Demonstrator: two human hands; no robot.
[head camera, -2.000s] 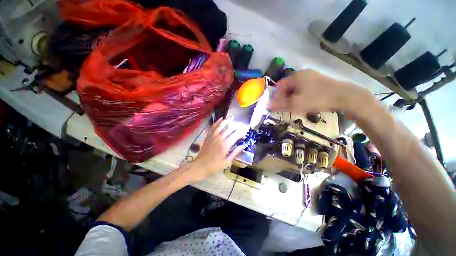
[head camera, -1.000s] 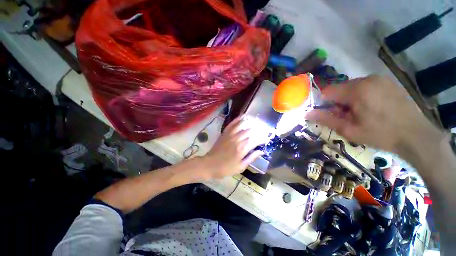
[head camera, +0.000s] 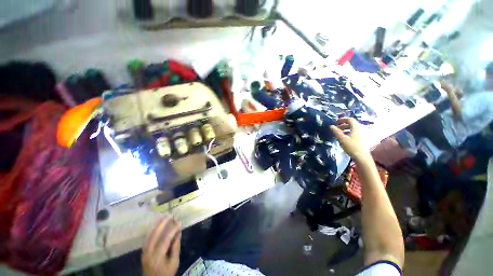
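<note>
The beige overlock machine stands at the left, its row of tension dials facing me and its needle area brightly lit. The dark leaf-print garment lies bunched at the table edge right of it and hangs down over the edge. My right hand is at the right side of this fabric, fingers bent and blurred; whether it grips the cloth cannot be told. My left hand is low at the table's front edge, below the machine, fingers together and slightly bent, with nothing visible in it.
A red plastic bag is at the far left, beside an orange cover. An orange-red tray lies between machine and fabric. More print fabric lies behind. Another person's arm is at the far right. Scraps lie on the floor.
The view has swung to the right. My right hand has left the overlock's needle area and moved right to the print fabric. My left hand has come off the machine to the table's front edge.
</note>
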